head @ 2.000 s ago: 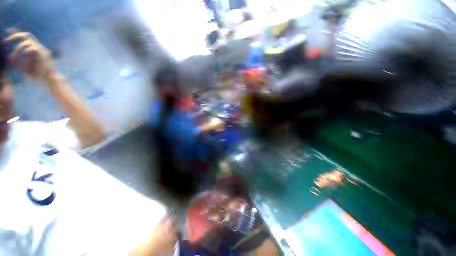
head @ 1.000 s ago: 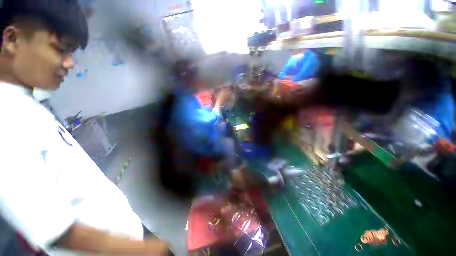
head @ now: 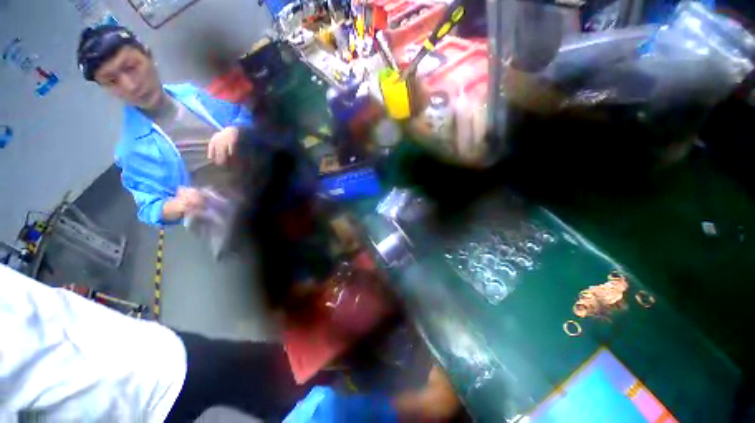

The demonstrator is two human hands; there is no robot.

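Several copper-coloured rings [head: 604, 297] lie in a small pile on the green bench, with loose rings beside it. A blue-and-pink mat [head: 592, 395] is cut off by the bottom edge. Silvery rings [head: 497, 260] lie spread on the bench above left of the pile. A blurred bare forearm or hand [head: 430, 398] with a blue sleeve is at the bottom edge, left of the bench edge; it looks like my left, but its fingers cannot be made out. My right hand is not in view.
A person in a blue jacket [head: 153, 178] stands at upper left. Another person's white sleeve [head: 83, 355] fills the lower left. A silver spool [head: 392, 248] and red bag-like item [head: 310, 351] are near the bench edge. A yellow holder [head: 395, 93] stands farther back. Dark smears hide the centre.
The view has swung and sharpened. The white-clad person's head has left the picture, and a blue-jacketed person now shows at upper left. The mat's corner is back in view.
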